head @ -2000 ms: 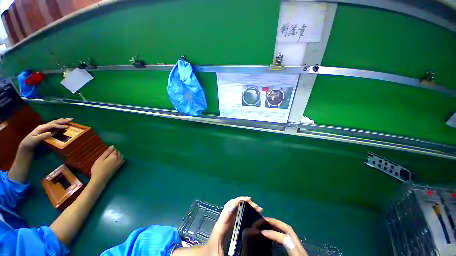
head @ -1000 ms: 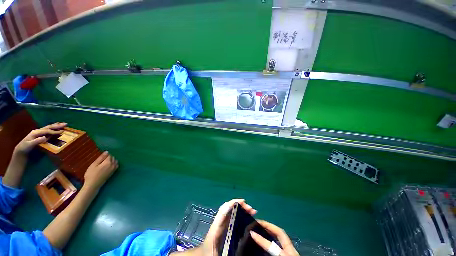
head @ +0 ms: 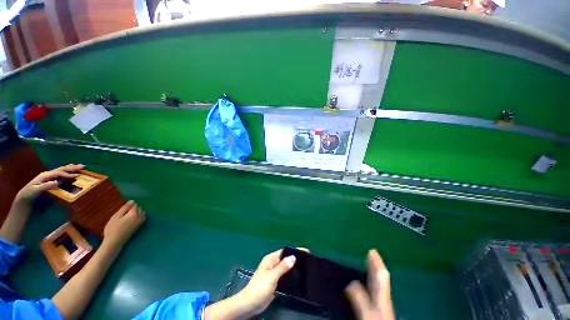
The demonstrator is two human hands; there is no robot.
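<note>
My left hand (head: 265, 284) holds a dark, glossy flat display module (head: 319, 278) by its left end, thumb on the face. The black face is turned up towards me. My right hand (head: 377, 290) is blurred at the module's right end, fingers apart, one fingertip over the dark face; whether it grips is unclear. A clear blister tray (head: 234, 282) lies partly hidden under my left hand and the module.
A slotted plate (head: 398, 214) lies beyond my hands. Clear stacked trays (head: 528, 281) stand at right. At left, a neighbour's hands are on stacked brown frames (head: 94, 200), with another frame (head: 65, 250) nearer. A green partition with a blue bag (head: 227, 132) stands behind.
The module has turned from nearly edge-on to face up. My right hand has shifted right and its fingers have lifted. The slotted plate has moved left. The view has tilted up slightly.
</note>
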